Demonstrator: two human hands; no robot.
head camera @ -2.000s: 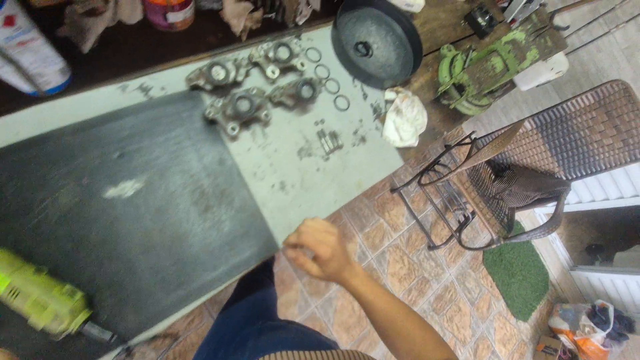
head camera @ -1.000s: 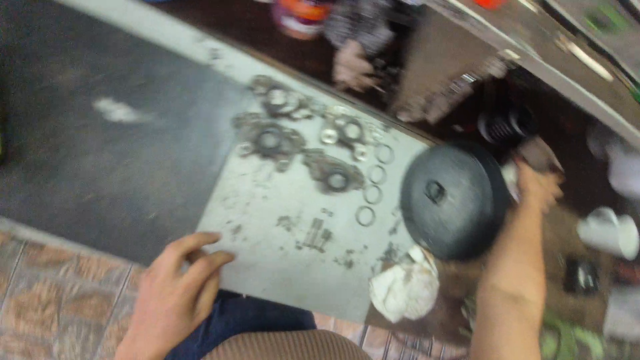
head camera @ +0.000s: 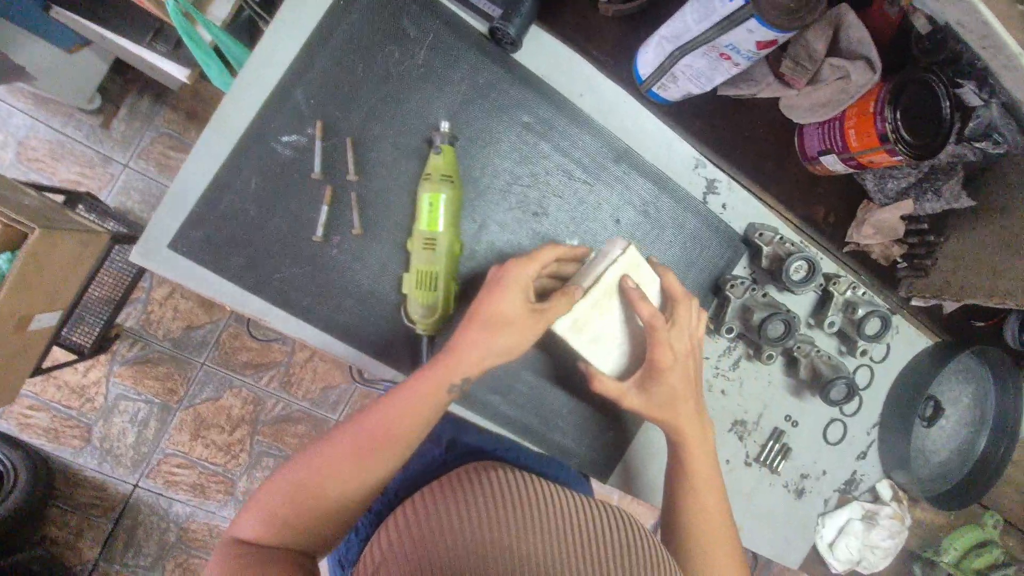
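Observation:
Both my hands are on a pale rectangular block or box point(head camera: 612, 320) above the black ribbed mat point(head camera: 520, 160). My left hand point(head camera: 532, 300) grips its upper left edge, and my right hand point(head camera: 660, 352) spreads over its right side and lower corner. Left of my left hand, a green rotary tool point(head camera: 433, 240) lies on the mat. Several rusty bolts point(head camera: 318, 150) lie farther left. Metal castings with round bores point(head camera: 772, 320), black rings point(head camera: 834, 432) and small metal pins point(head camera: 774, 450) rest on the pale tabletop to the right.
A round black pan point(head camera: 948, 424) and a crumpled white cloth point(head camera: 862, 524) are at the right. Behind the table stand a spray can point(head camera: 696, 48), an orange and purple can point(head camera: 872, 124) and grey rags point(head camera: 836, 64). A cardboard box point(head camera: 56, 280) is at the left.
My right hand was beyond the black pan a second ago and is now over the mat, with both hands on the pale block. The view has swung left.

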